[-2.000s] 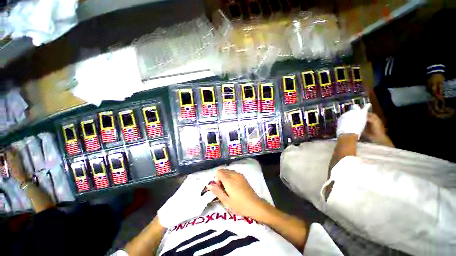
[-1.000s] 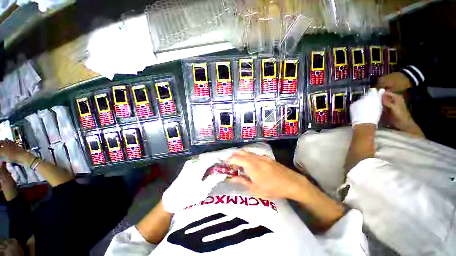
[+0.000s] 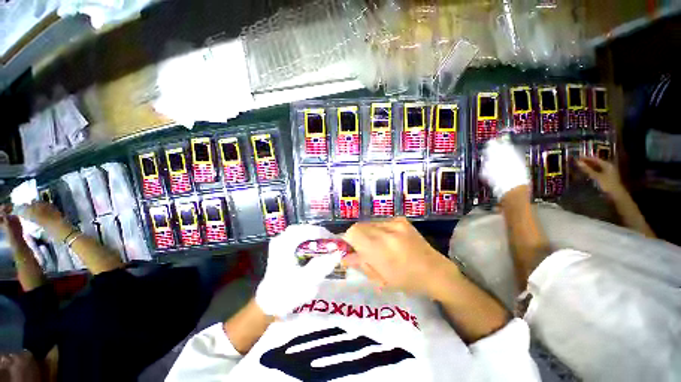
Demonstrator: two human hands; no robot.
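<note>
My left hand (image 3: 287, 272), in a white glove, holds a small red phone (image 3: 321, 248) in front of my chest, just below the middle tray. The phone's face is too blurred to read. My right hand (image 3: 396, 257) is bare; its fingertips touch the phone's right end, and whether it grips the phone is hidden by the fingers. The middle clear tray (image 3: 299, 157) holds two rows of red keypad phones with yellow-framed screens; its lower left place looks pale with a faint red patch.
A left tray (image 3: 245, 205) and a right tray (image 3: 473, 134) hold more phones. Clear plastic pieces (image 3: 455, 63), stacked clear trays (image 3: 299, 48) and a white sheet (image 3: 201, 86) lie behind. Neighbours' hands work at both sides, a gloved hand (image 3: 504, 166) close on the right.
The phone shows more red between my hands than at first. My right fingers have shifted along it. The right neighbour's gloved hand moved left over the right tray, and the striped sleeve left that tray.
</note>
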